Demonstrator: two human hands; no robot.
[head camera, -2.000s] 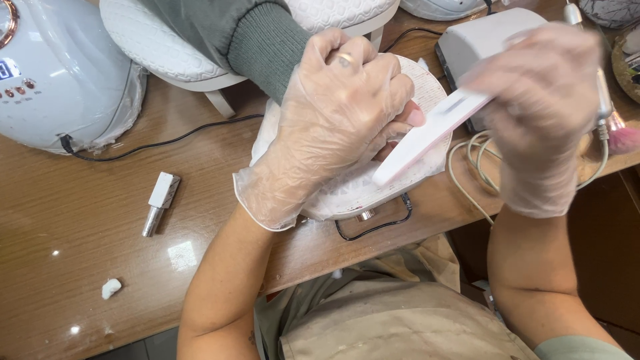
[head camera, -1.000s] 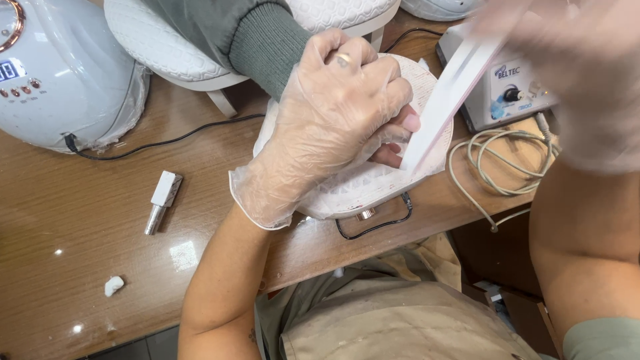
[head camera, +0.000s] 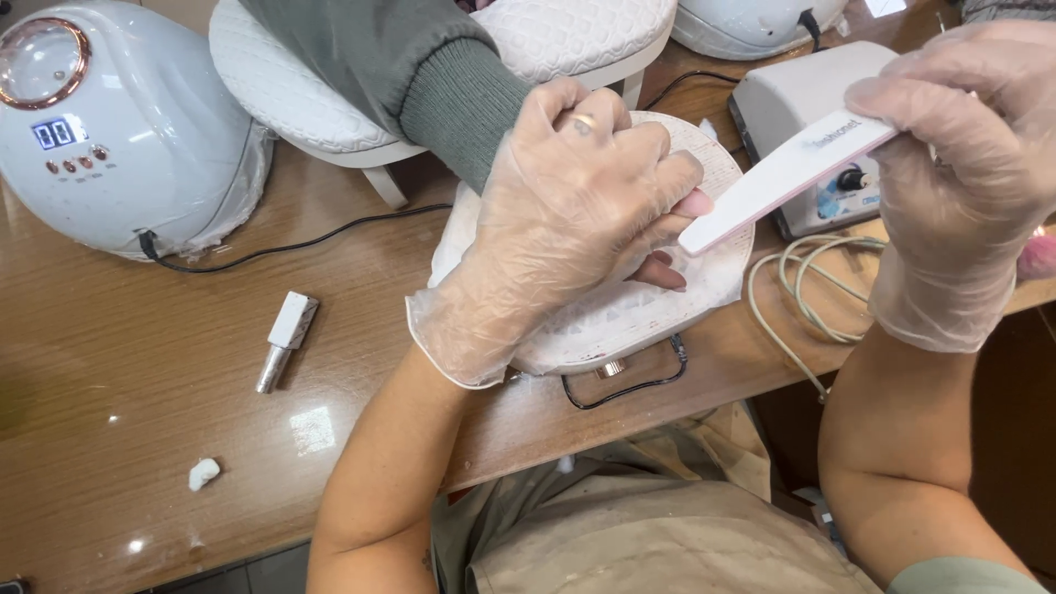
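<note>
My left hand, in a clear glove with a ring under it, grips a finger of another person's hand. That person's green ribbed cuff comes in from the top, and most of their hand is hidden under mine. My right hand, also gloved, is shut on one end of a white nail file with a pink edge. The file's far tip lies beside the held fingertip; whether they touch I cannot tell. Below both hands sits a white nail dust collector covered with a white sheet.
A white nail lamp stands at the left, its black cord running right. Nearby are a polish bottle and a cotton scrap. A padded armrest is behind. At the right are a nail drill control box and a coiled cable.
My right hand and the file have moved about beside the held fingertip, and the file is now tilted lower than one second ago. My left hand has kept its hold in nearly the same place.
</note>
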